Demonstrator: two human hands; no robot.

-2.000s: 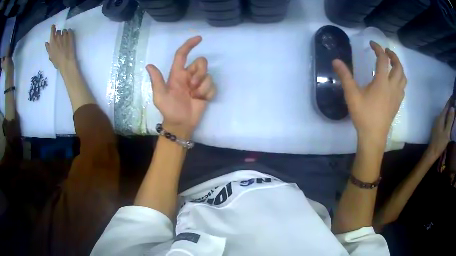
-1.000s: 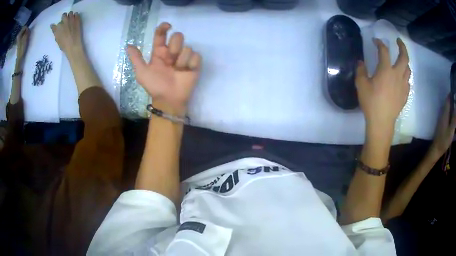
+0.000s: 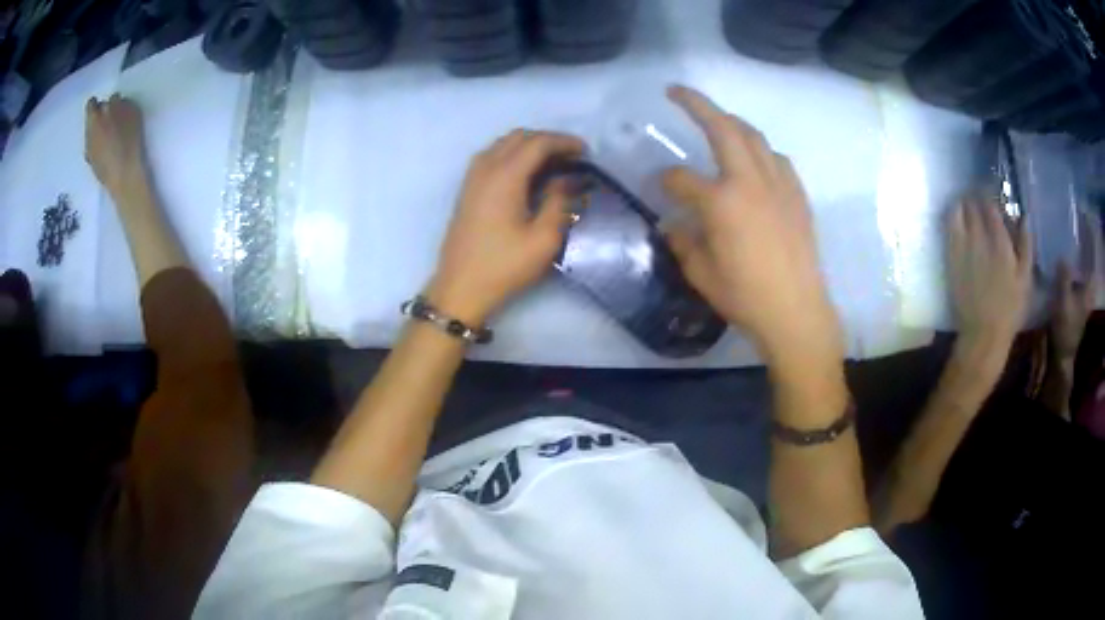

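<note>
The glossy black oval base lies slanted in front of me, its upper left end under my fingers. My left hand grips that end with thumb and fingers. A clear plastic housing shows behind and beside the base, partly hidden by my right hand. My right hand has its fingers spread over the housing and the thumb side at the base's right edge. Whether it grips either part is unclear.
Stacked dark grey parts stand along the back. Shiny tape crosses the white foam. Small dark screws lie far left, near a neighbour's arm. At right, another person's hand is at a second dark and clear part.
The black base and clear housing have moved left to the middle and turned slantwise. My left hand has closed on the base. My right hand has moved left with them. Another person's hand has come in at right.
</note>
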